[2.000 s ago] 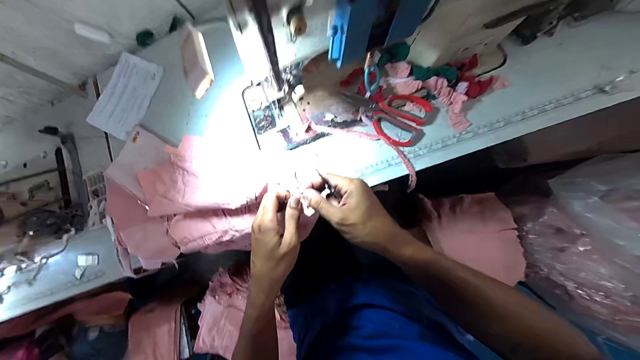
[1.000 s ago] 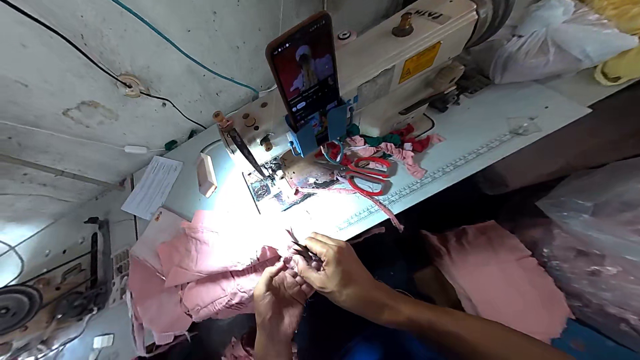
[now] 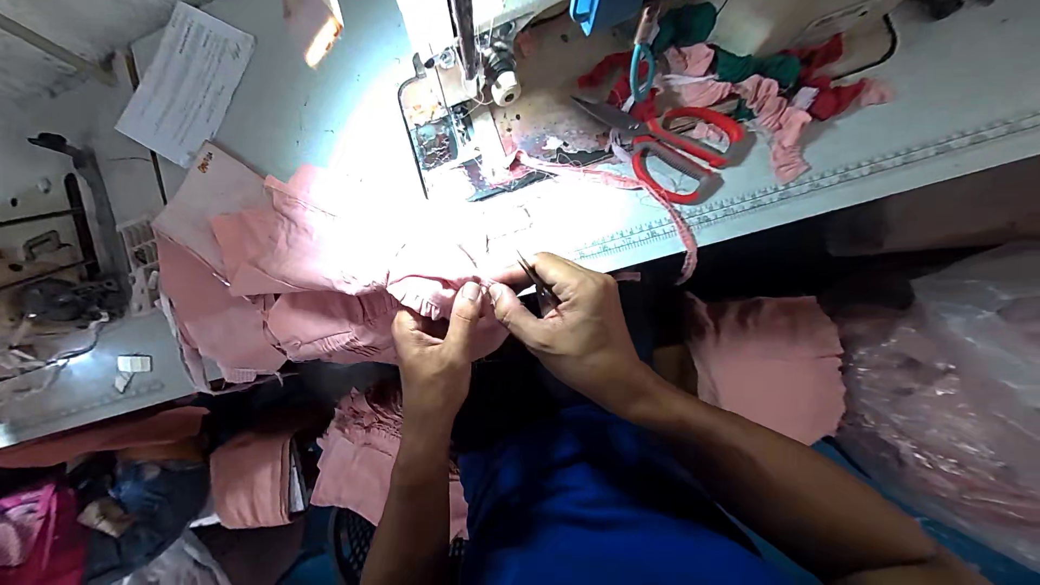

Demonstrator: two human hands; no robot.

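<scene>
My left hand pinches the gathered edge of a pink fabric piece between thumb and fingers. Right beside it, my right hand pinches the same edge with thumb and forefinger. A small dark pointed tool, perhaps thread snips, lies within the right hand's grip, its tip upward. The fabric spreads left over the table's front edge. Beyond the hands is the sewing machine's needle area, partly washed out by the lamp. Red-handled scissors lie to the right of it.
A measuring tape strip runs along the table's front edge. Pink, red and green fabric scraps lie behind the scissors. A paper with writing is at the back left. Pink cloth and a clear plastic bag are at the right.
The view has swung up and back down. Both hands stay close together at the fabric; more pink fabric now shows bunched at the fingers of my left hand.
</scene>
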